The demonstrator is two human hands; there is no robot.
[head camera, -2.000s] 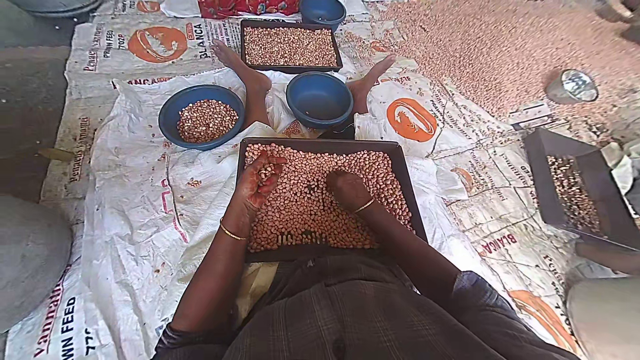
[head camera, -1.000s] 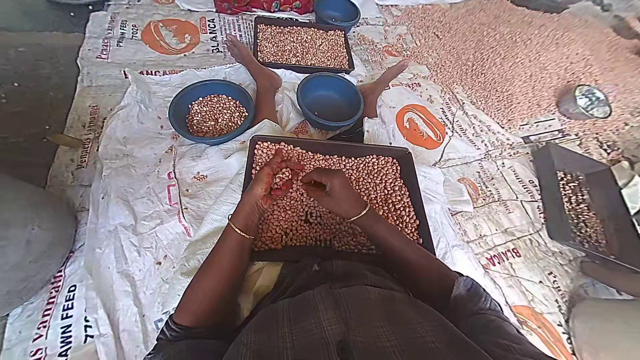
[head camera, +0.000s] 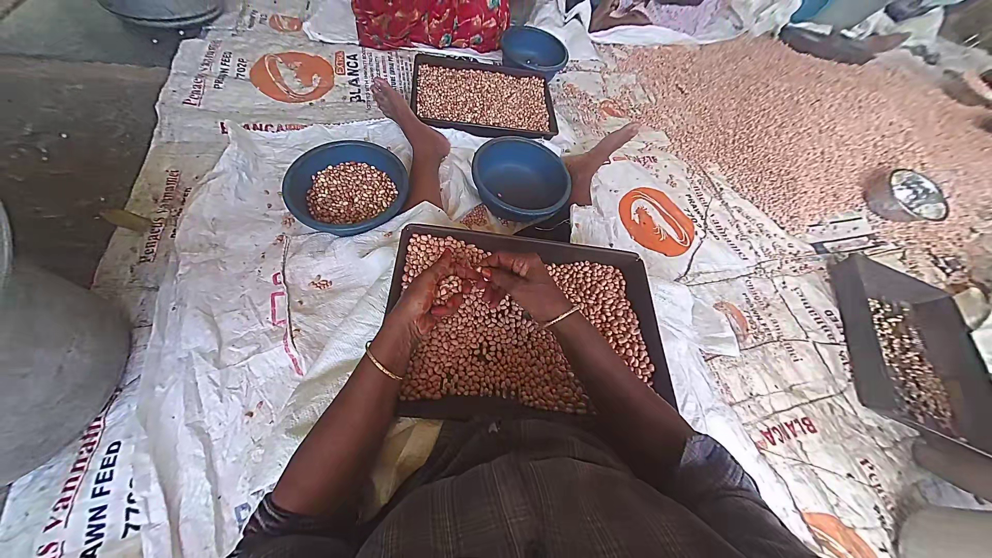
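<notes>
A dark rectangular tray (head camera: pixel 655 333) full of pinkish-brown nuts or kernels (head camera: pixel 496 356) lies at my lap. Over its upper left part, my left hand (head camera: pixel 438 294) is cupped around several kernels, palm up. My right hand (head camera: pixel 527 283) meets it from the right, thumb and fingertips pinched together close to the left fingers; whether a kernel is between them cannot be told. Each wrist wears a thin gold-coloured bangle. Beyond the tray stand a blue bowl partly filled with kernels (head camera: pixel 294 190) at the left and a blue bowl with nothing visible in it (head camera: pixel 521 177) at the right.
Between my feet lies another tray of kernels (head camera: pixel 484 133), with a blue bowl (head camera: pixel 535 53) behind it. Loose kernels (head camera: pixel 775 124) spread over the sacks at the upper right, near a metal container (head camera: pixel 907 195). A dark tray (head camera: pixel 876 341) stands right, a large metal vessel (head camera: pixel 58 372) left.
My right hand was lower, over the middle of the tray, two seconds ago; it has moved up and left to my left hand. My left hand still holds kernels.
</notes>
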